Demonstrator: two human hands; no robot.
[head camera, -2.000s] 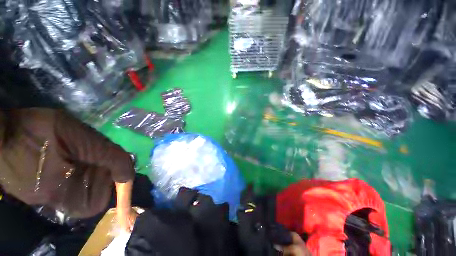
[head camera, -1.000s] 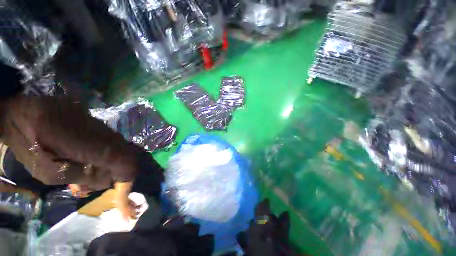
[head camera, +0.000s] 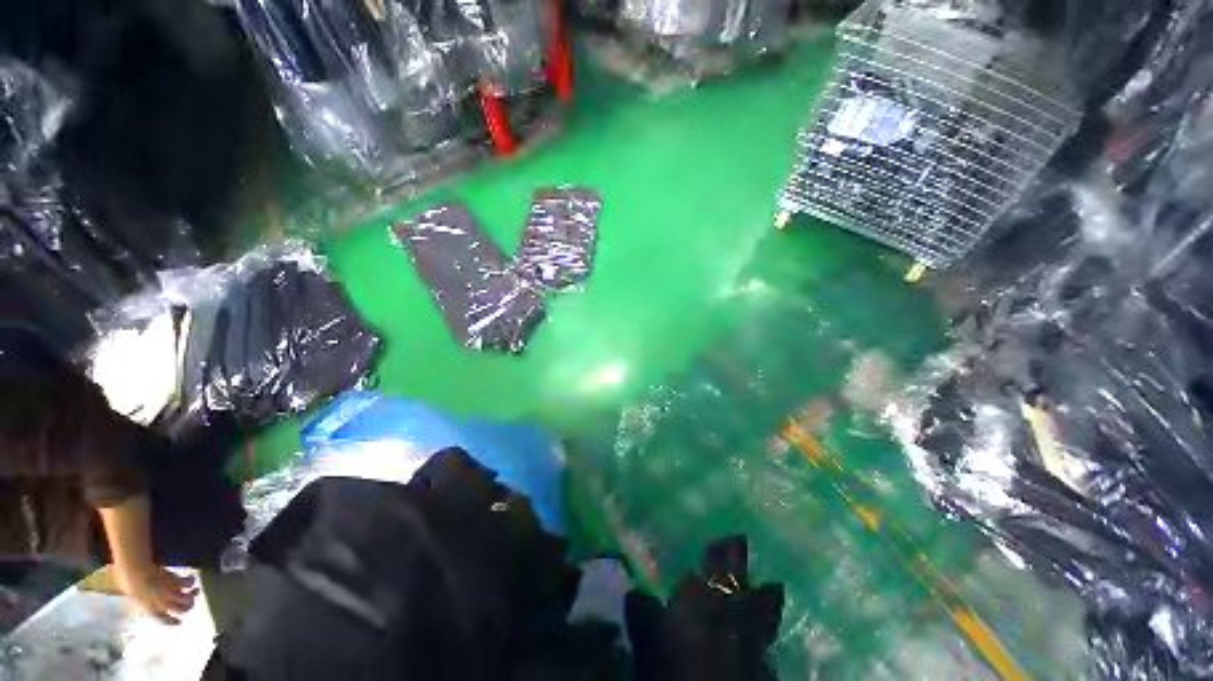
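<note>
A black garment (head camera: 386, 572) fills the bottom centre, a bulky soft bundle nearest the camera. A separate black piece (head camera: 712, 612) with a small shiny metal part sticks up to its right. A blue plastic sack (head camera: 512, 459) with clear film stands on the floor behind the bundle, which partly covers it. Neither of my hands can be made out; the black cloth may hide them.
At left, a person in brown (head camera: 53, 452) has a hand over a carton (head camera: 67, 625). Polybagged garments (head camera: 266, 339) lie on the green floor (head camera: 665, 319), with more (head camera: 486, 286) farther off. A wire cage (head camera: 918, 146) stands upper right. Bagged garments line both sides.
My view has turned right and the person has shifted towards the left edge. The black bundle now covers much of the blue sack. The red cloth seen earlier has left the picture.
</note>
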